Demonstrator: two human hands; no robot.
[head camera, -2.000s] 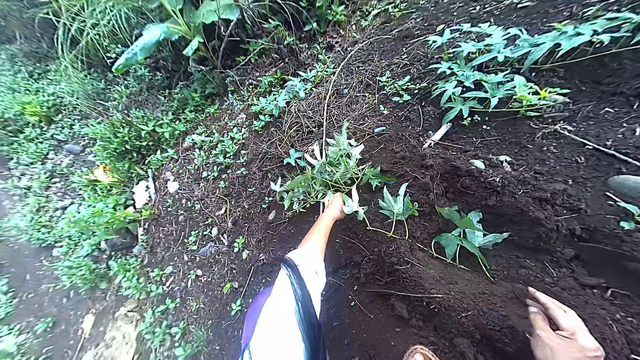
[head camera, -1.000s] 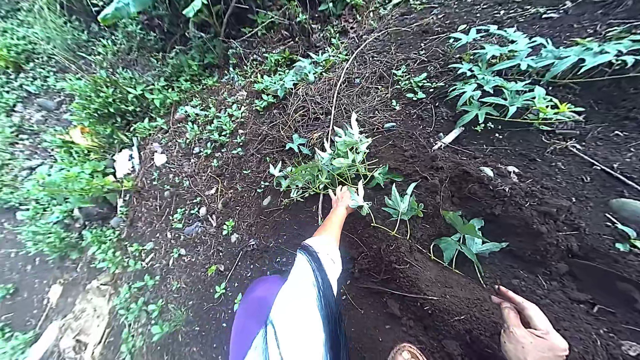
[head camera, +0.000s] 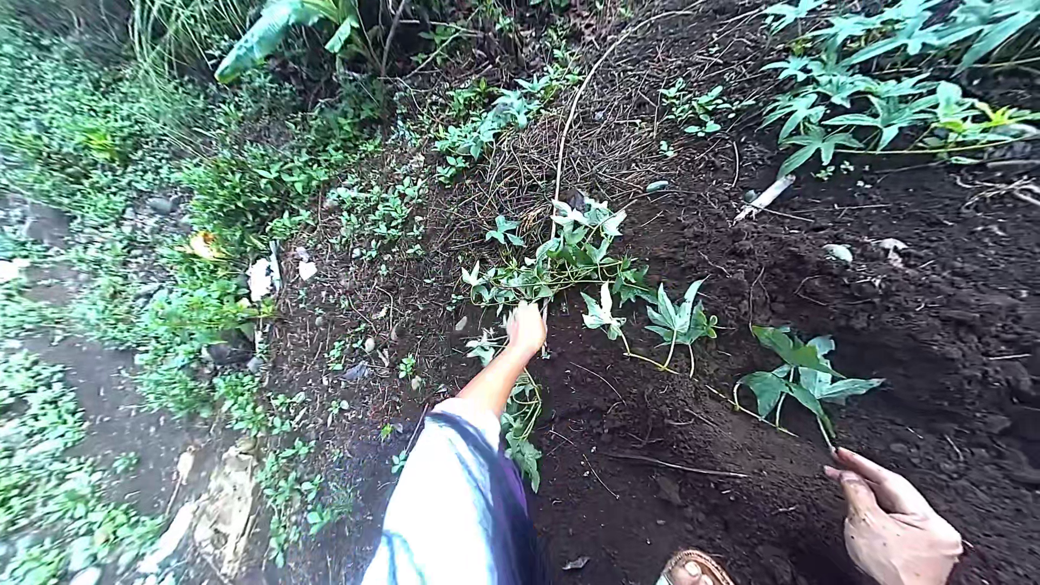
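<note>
A leafy green vine (head camera: 561, 272) lies bunched on dark soil near the middle. My left hand (head camera: 526, 327) is closed on its stems at the lower edge of the bunch, and a leafy strand hangs below beside my forearm. From the bunch a stem with leaves (head camera: 678, 321) runs right and down along the soil to a larger leaf cluster (head camera: 804, 378). My right hand (head camera: 898, 520), soil-specked, is at the lower right, thumb and forefinger at the end of a thin stalk under that cluster; whether they pinch it is hard to tell.
More lobed-leaf vines (head camera: 886, 106) spread at the upper right, near a short pale stick (head camera: 765, 197). A long thin stem (head camera: 573, 106) curves up the slope. Low weeds (head camera: 219, 301) cover the left. A sandalled foot (head camera: 695, 569) shows at the bottom edge.
A leafy strand now shows below my left hand, beside the forearm. My right hand has come close to the stalk of the right leaf cluster.
</note>
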